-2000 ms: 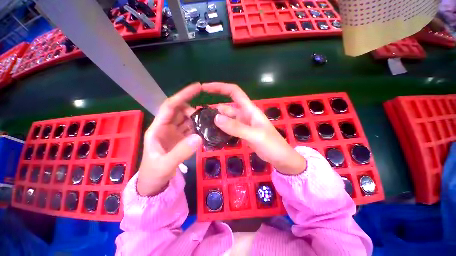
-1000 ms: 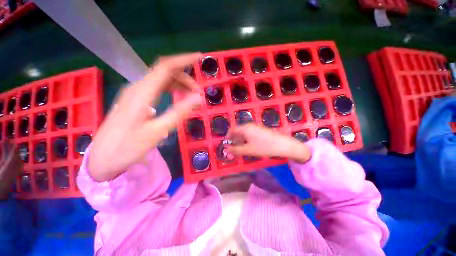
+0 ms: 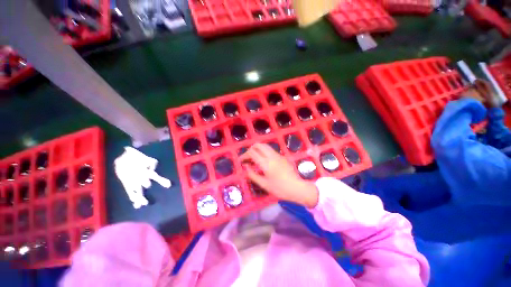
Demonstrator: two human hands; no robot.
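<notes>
A red parts tray [image 3: 178, 168] lies in front of me, its pockets holding round dark watch heads, one [image 3: 339, 128] near the right edge. A few in the row nearest me look silvery, like the one [image 3: 207, 206] in the near left corner. My right hand [image 3: 274, 174] is over the lower middle of the tray, fingers bent down at the pockets. Its fingertips hide what is under them, so I cannot tell if it grips a watch head. My left hand is not in view; only the pink left sleeve [image 3: 120, 255] shows at the bottom left.
Another part-filled red tray [image 3: 100, 185] is at left. A white glove [image 3: 137, 174] lies by the foot of the slanting post [image 3: 84, 81]. Stacked red trays [image 3: 392, 106] stand at right beside a blue-sleeved worker's arm [image 3: 462, 137]. More red trays [image 3: 358, 19] line the far side.
My left hand has left the tray and the picture. My right hand stays over the tray's near part. The second pocket of the near row now shows a silvery watch head. The view has shifted.
</notes>
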